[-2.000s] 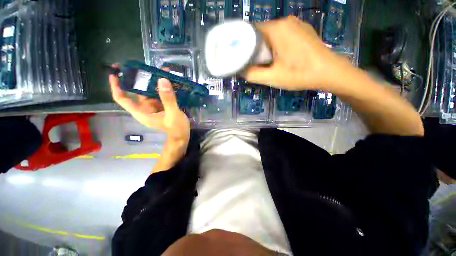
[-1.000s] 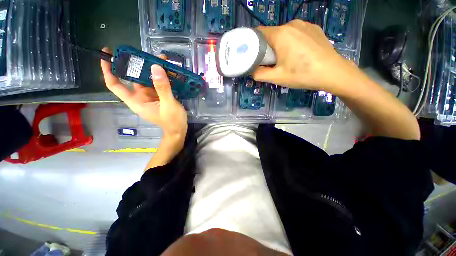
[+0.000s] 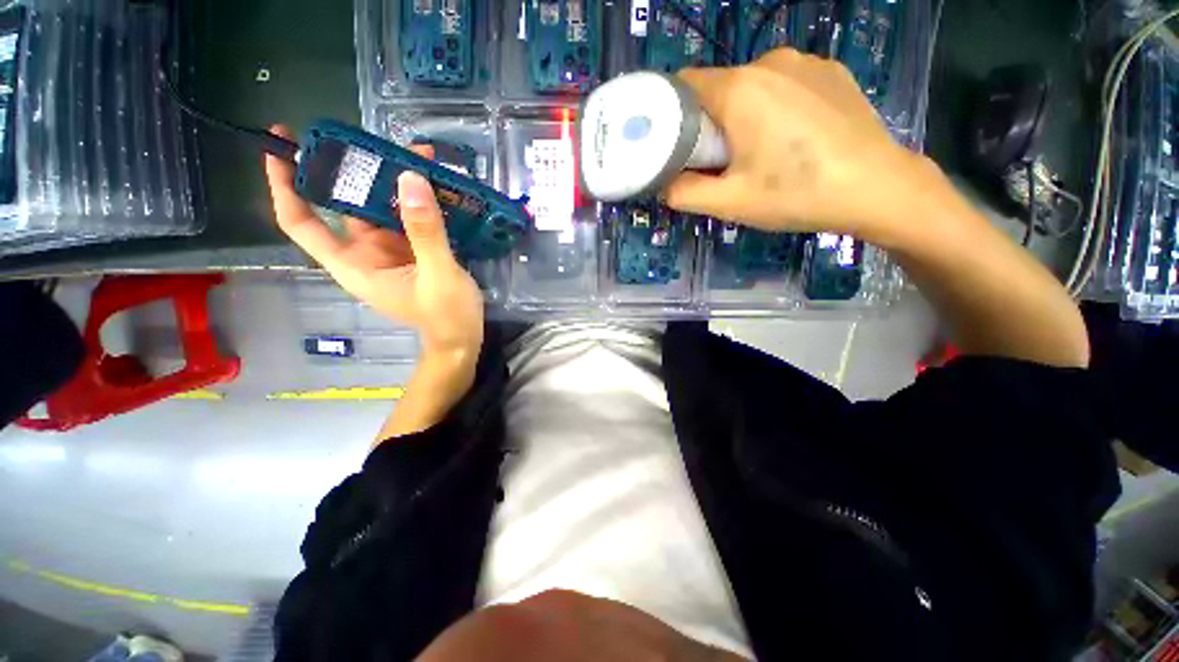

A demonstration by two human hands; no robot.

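Note:
My left hand (image 3: 388,252) holds a teal-blue electronic unit (image 3: 407,192) at a slant above the tray's left side, thumb on its face. A thin black cable (image 3: 220,123) runs from the unit's left end. My right hand (image 3: 789,149) grips the white barcode scanner (image 3: 643,136) by its handle, head to the left. Its red light falls on a white barcode label (image 3: 552,181) in a pocket without a unit. The clear blister tray (image 3: 569,304) holds several more teal units; the scanner and right hand hide part of it.
A stack of clear trays (image 3: 97,142) stands left, another (image 3: 1151,181) right. A black corded scanner (image 3: 1009,117) and pale cables (image 3: 1107,142) lie right of the tray. A red stool (image 3: 194,330) is below the bench at left. Black cords cross the tray's top.
The scanner has moved right and off the label, and its red light is now on. The held unit has shifted slightly left and up since the earliest frame, and its cable shows more clearly.

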